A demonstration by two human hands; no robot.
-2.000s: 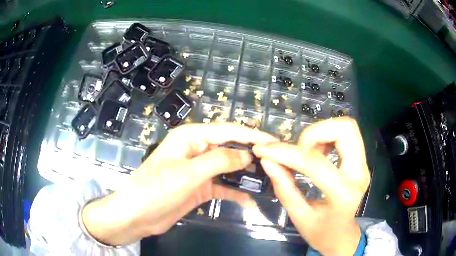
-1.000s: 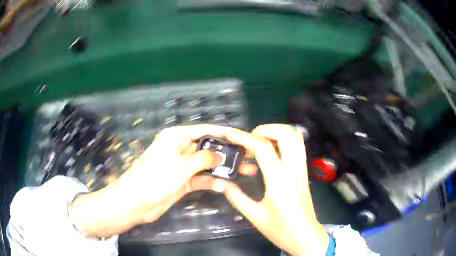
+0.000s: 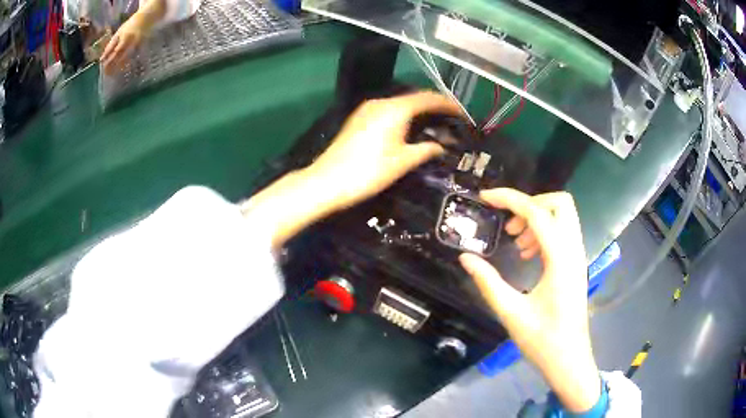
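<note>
My right hand (image 3: pixel 544 277) holds a black rounded-square housing (image 3: pixel 469 224) by its edges, between thumb and fingers. Its open face shows bright metallic bits. The housing is over the right part of a black fixture (image 3: pixel 360 253). My left hand (image 3: pixel 368 151) is over the fixture's far left part, blurred, with thumb and index finger apart around a pale metallic part. I cannot tell whether it grips that part. The fixture's front has a red button (image 3: pixel 335 295), a small counter (image 3: pixel 402 310) and a silver button (image 3: pixel 451 348).
A clear guard (image 3: pixel 523 69) on a frame stands behind the fixture, with red and white wires below it. Thin metal tweezers (image 3: pixel 290 347) lie on the green bench at front left. Dark housings (image 3: pixel 233 393) show at the lower left. Another person's hand (image 3: pixel 123 47) is at a tray, top left.
The view has swung right from the clear tray to the fixture. My left hand has left the housing and moved to the fixture's far side. The housing is now in my right hand alone.
</note>
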